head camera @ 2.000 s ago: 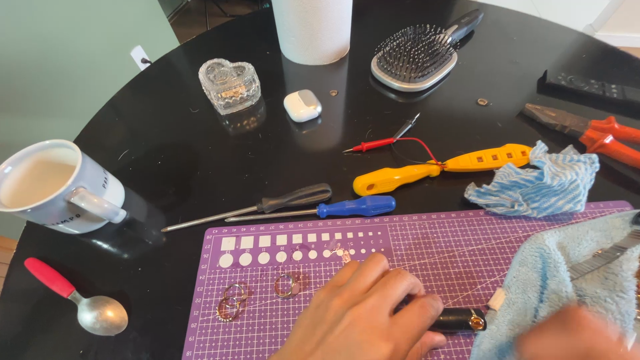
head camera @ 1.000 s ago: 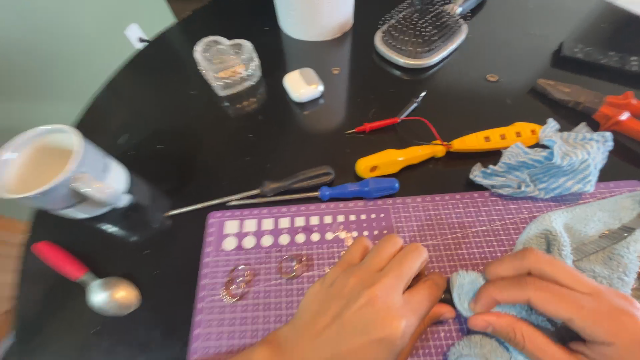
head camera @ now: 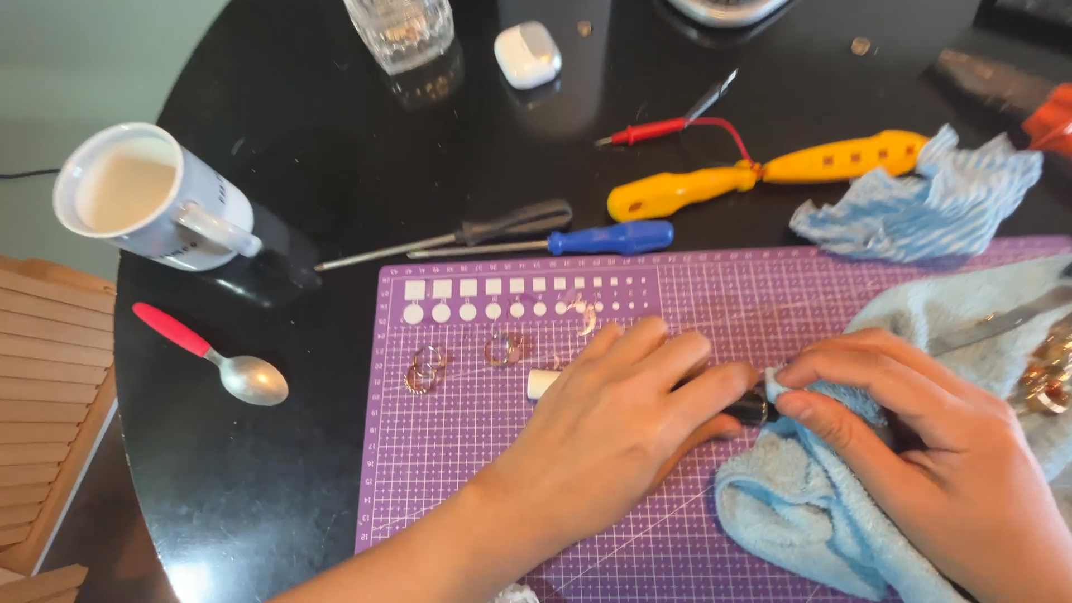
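Observation:
My left hand (head camera: 620,402) grips a black cylindrical tool (head camera: 748,408) over the purple cutting mat (head camera: 469,469); most of the tool is hidden under the fingers. A white cylindrical piece (head camera: 543,384) shows beside that hand, and I cannot tell whether it belongs to the tool. With thumb and forefinger, my right hand (head camera: 913,435) pinches a fold of the light blue terry cloth (head camera: 779,511) against the tool's right end. Several rings (head camera: 425,368) lie on the mat to the left. Gold-coloured jewellery (head camera: 1047,368) and a metal strip (head camera: 1001,322) rest on the cloth at the right.
Behind the mat lie a blue screwdriver (head camera: 611,238), a black-handled screwdriver (head camera: 517,221), a yellow tester with red lead (head camera: 687,188), a crumpled striped cloth (head camera: 930,201) and pliers (head camera: 997,88). A mug with pale liquid (head camera: 126,188) and a red-handled spoon (head camera: 251,378) stand and lie at left.
My right hand, a blur at the lower right two seconds ago, has come to the tool's end with the cloth. The tool's end, bare earlier, now has cloth against it. The view has shifted.

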